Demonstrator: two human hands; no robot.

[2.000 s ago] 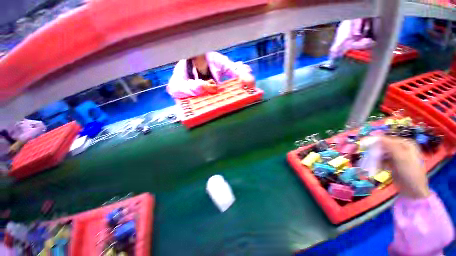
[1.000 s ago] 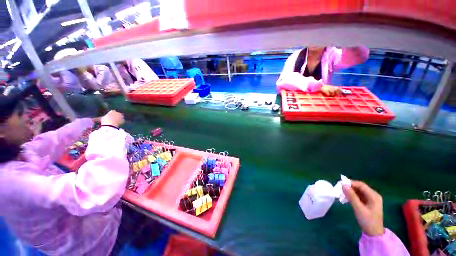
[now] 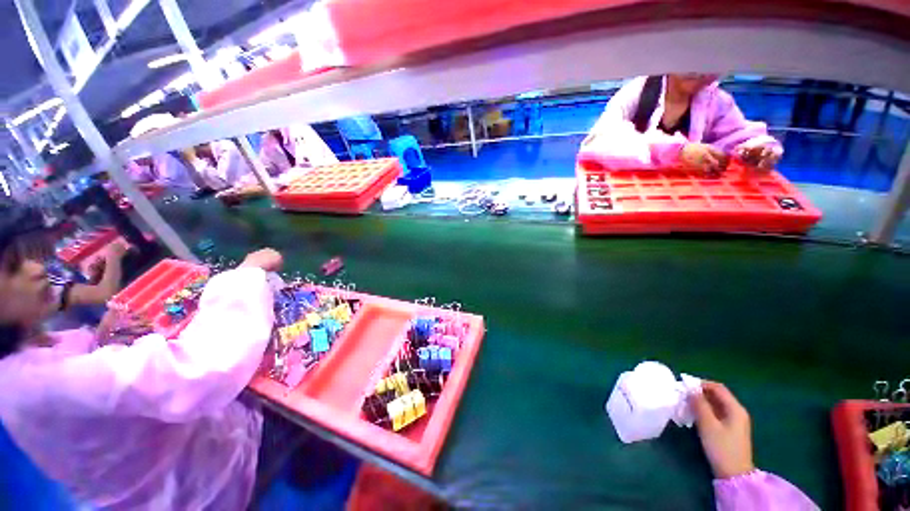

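My right hand [image 3: 723, 427] is at the lower right, in a pink sleeve, with a small white cloth [image 3: 687, 398] pinched in its fingertips. The cloth is beside a blocky white bottle [image 3: 641, 404] that stands on the green bench [image 3: 539, 339]; whether they touch is hard to tell. My left hand is not in view.
A divided red tray [image 3: 454, 394] of clipped units is left of centre. A person in pink [image 3: 150, 384] reaches over it. Another red tray [image 3: 856, 459] is cut off at the right edge. Across the bench, a person works over a red compartment tray [image 3: 688, 215]. A shelf [image 3: 499, 75] spans above.
From two seconds ago, the view has swung left and my right hand has gone from the right clip tray to beside the bottle. Over the last second it barely moves, cloth still pinched.
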